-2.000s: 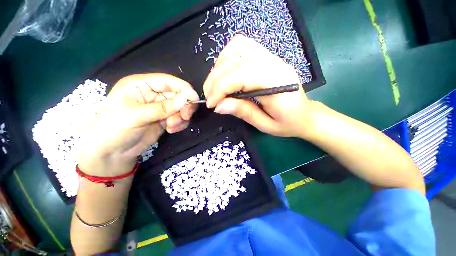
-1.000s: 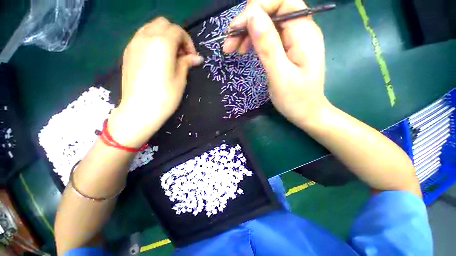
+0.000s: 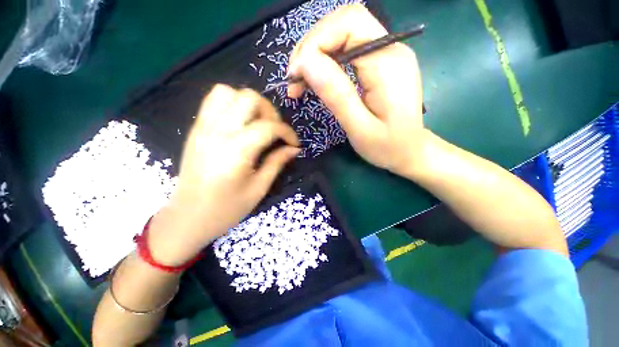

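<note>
My right hand [image 3: 373, 88] holds a thin dark pen-like tool [image 3: 387, 42], its fine tip pointing left over the metal pins [image 3: 315, 115]. The pins lie scattered at the right end of the long black tray [image 3: 176, 81]. My left hand [image 3: 234, 146] is bent over the middle of that tray, its fingertips by the pins' edge; whether it holds a pin or part cannot be seen. White plastic parts [image 3: 102, 196] are heaped at the tray's left end. White pieces [image 3: 275, 244] lie in the small black tray [image 3: 298, 308] nearest me.
A crumpled clear bag [image 3: 61, 34] lies upper left. A black side tray [image 3: 17, 210] with a few white pieces is at the far left. A blue crate [image 3: 597, 230] with white rods [image 3: 577, 183] is at the right. Yellow-green tape [image 3: 505, 68] marks the green top.
Both hands have moved from meeting at the tool tip to over the pins. Since the last earlier frame, my left hand has come down towards me and my right hand slightly left and down.
</note>
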